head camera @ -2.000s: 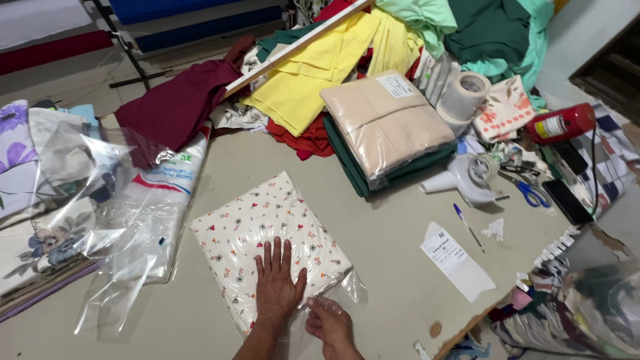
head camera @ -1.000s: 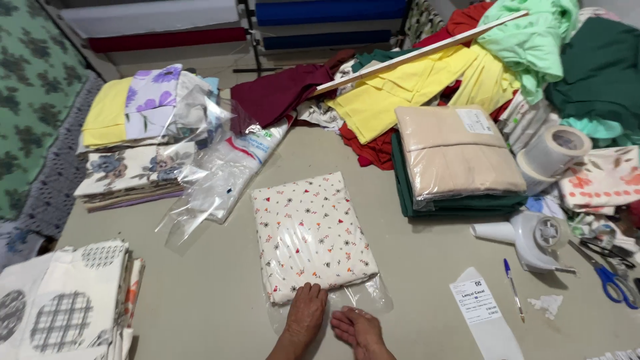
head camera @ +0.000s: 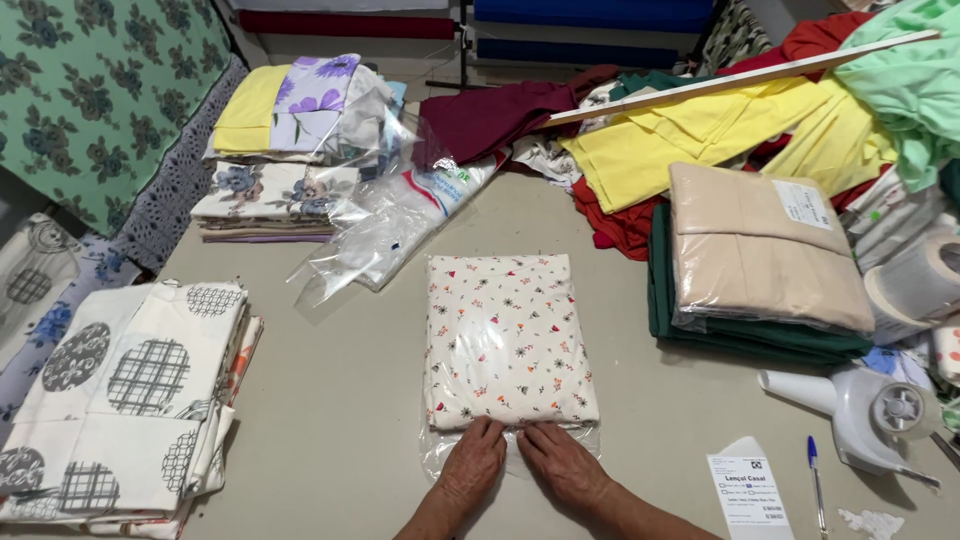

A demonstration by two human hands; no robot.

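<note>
A folded cream fabric with small flowers [head camera: 510, 337] lies flat inside a clear plastic bag [head camera: 435, 450], whose loose open end points toward me. My left hand [head camera: 476, 457] has its fingertips on the bag at the near edge of the fabric, left of the middle. Close beside it, my right hand [head camera: 559, 457] has curled fingers at the same edge. Both hands seem to pinch the plastic there; the fingertips are partly hidden.
Folded patterned fabrics [head camera: 150, 375] lie left, with another stack [head camera: 277, 187] behind. Clear bags [head camera: 397, 225] lie beyond the package. At right are wrapped beige fabric [head camera: 750, 240], a tape dispenser [head camera: 862, 420], a pen [head camera: 816, 480] and a printed label [head camera: 750, 487]. A long wooden strip [head camera: 735, 79] crosses piled cloth.
My left hand, spread flat on the package two seconds ago, is now at its near edge. My right hand has come up to that edge beside it. The view has swung left.
</note>
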